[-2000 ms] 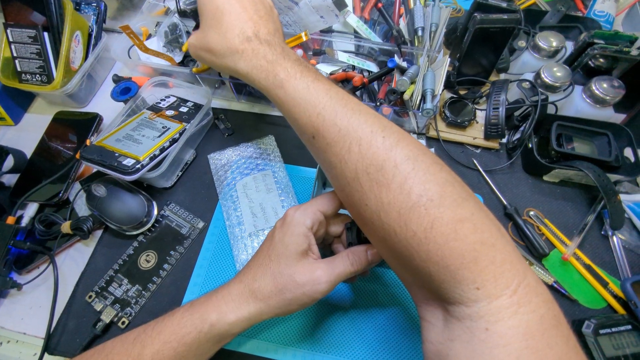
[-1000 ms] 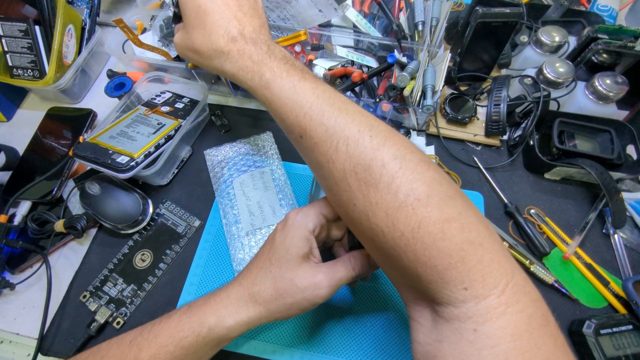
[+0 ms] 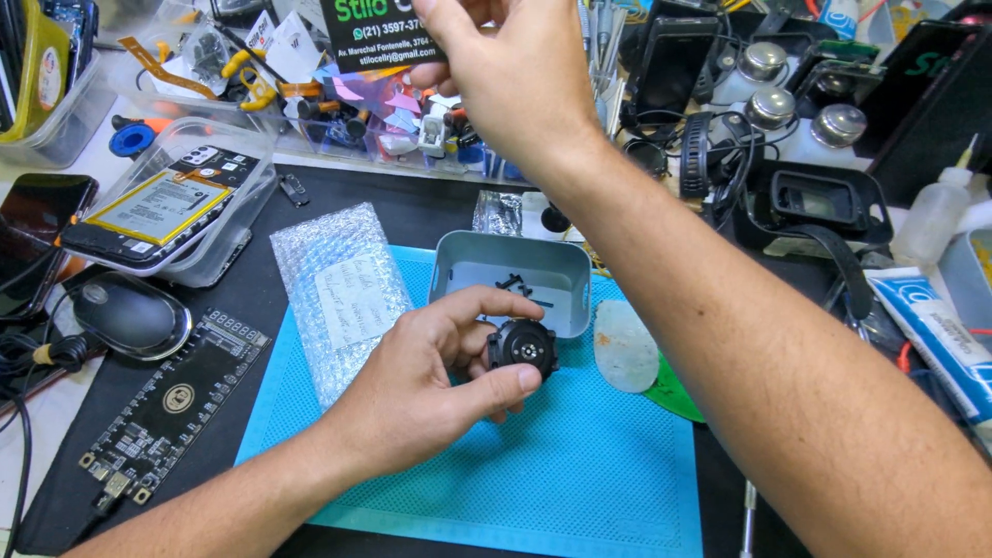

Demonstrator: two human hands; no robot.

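My left hand holds a round black smartwatch case between thumb and fingers, its sensor back facing up, above a blue perforated mat. Up at the top edge of the view, my right hand grips a black printed card, partly cut off by the frame. Just behind the watch case stands a small grey plastic tray with a few small black parts in it. A bubble-wrap pouch with a handwritten label lies left of the tray, partly on the mat.
Left are an opened phone on a clear container, a computer mouse and a black circuit board. A translucent scraper overlaps a green one at right. Bins of tools and parts line the back; a glue tube is far right.
My right hand has moved from the parts bins at the back left toward the right, and the card now shows in it. The watch case and grey tray have come into plain sight.
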